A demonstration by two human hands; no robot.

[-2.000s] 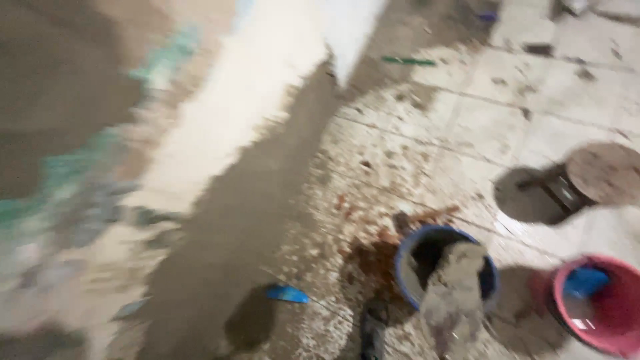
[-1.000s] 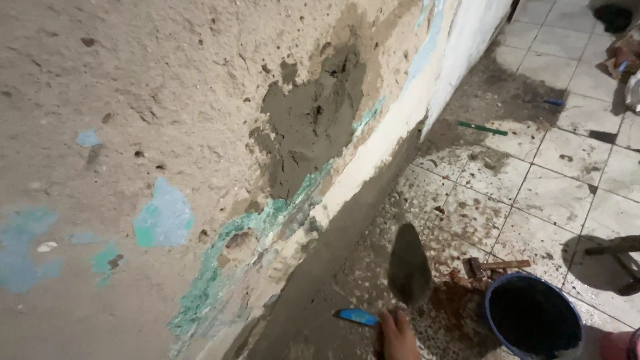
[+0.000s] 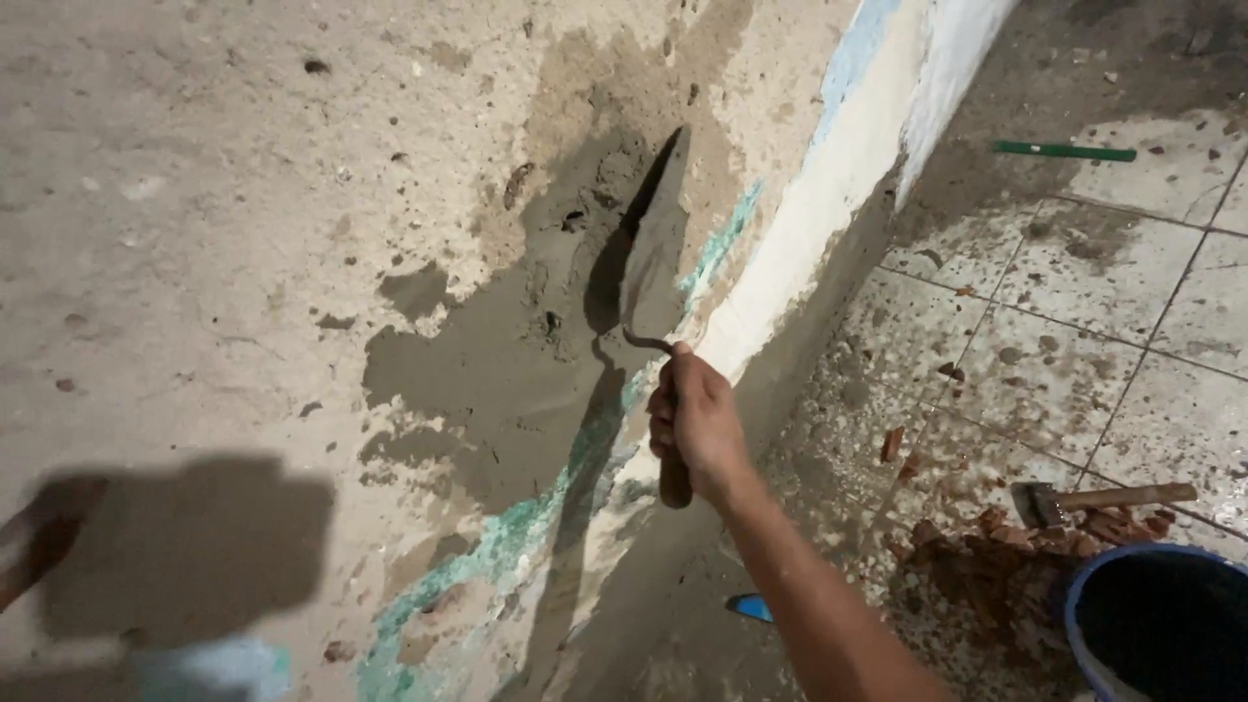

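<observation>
My right hand [image 3: 697, 419] is closed around the wooden handle of a pointed mason's trowel [image 3: 658, 239]. The blade points up the wall over a patch of wet grey mortar [image 3: 478, 380], casting a dark shadow beside it. Whether the blade touches the mortar is hard to tell. Around the patch lies rough, bare plaster wall [image 3: 214, 244], with flaking green paint [image 3: 526, 526] along its lower right side. At the left edge, part of my left hand [image 3: 49, 536] shows dark in shadow; its fingers cannot be made out clearly.
On the dirty tiled floor [image 3: 1053, 361] at right lie a hammer [image 3: 1102, 497], reddish rubble [image 3: 985, 575] and a green strip [image 3: 1063, 151]. A blue-rimmed bucket [image 3: 1072, 609] stands at the lower right. A blue object [image 3: 753, 607] lies near the wall base, partly behind my forearm.
The trowel in my right hand has moved from above the floor by the wall base to the mortar patch. The view has swung from the floor toward the wall.
</observation>
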